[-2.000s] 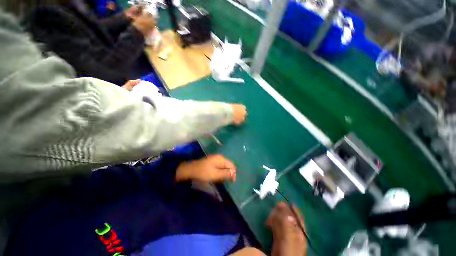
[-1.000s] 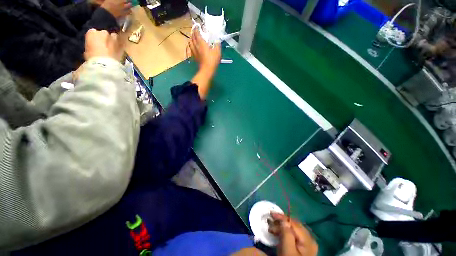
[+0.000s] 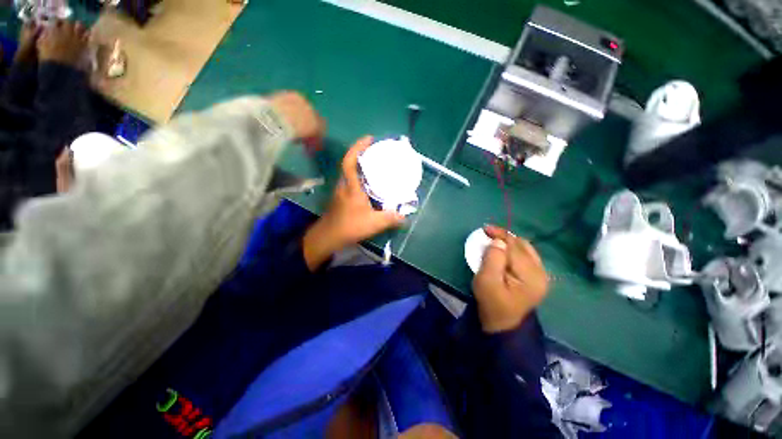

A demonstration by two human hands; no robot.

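My left hand (image 3: pixel 347 206) is shut on a white housing (image 3: pixel 391 174) with a round white face, held over the front edge of the green mat. A straight white antenna (image 3: pixel 448 169) sticks out from it to the right. My right hand (image 3: pixel 513 279) pinches a round white cover (image 3: pixel 478 249) between thumb and fingers, to the right of the housing and apart from it. A thin red wire (image 3: pixel 506 195) runs up from near the cover toward the feeder. The underside of the housing is hidden.
The screw feeder (image 3: pixel 557 73) stands at the back. White units (image 3: pixel 639 244) are grouped on the right, and white parts lie in a blue bin (image 3: pixel 634 416) below. A neighbour's sleeve (image 3: pixel 163 206) and hand reach in from the left. A tan sheet (image 3: pixel 167 60) lies at the upper left.
My left hand has come back from the far end of the bench with the white housing. My right hand still holds the round cover. The neighbour's arm has reached in again, and the view has shifted.
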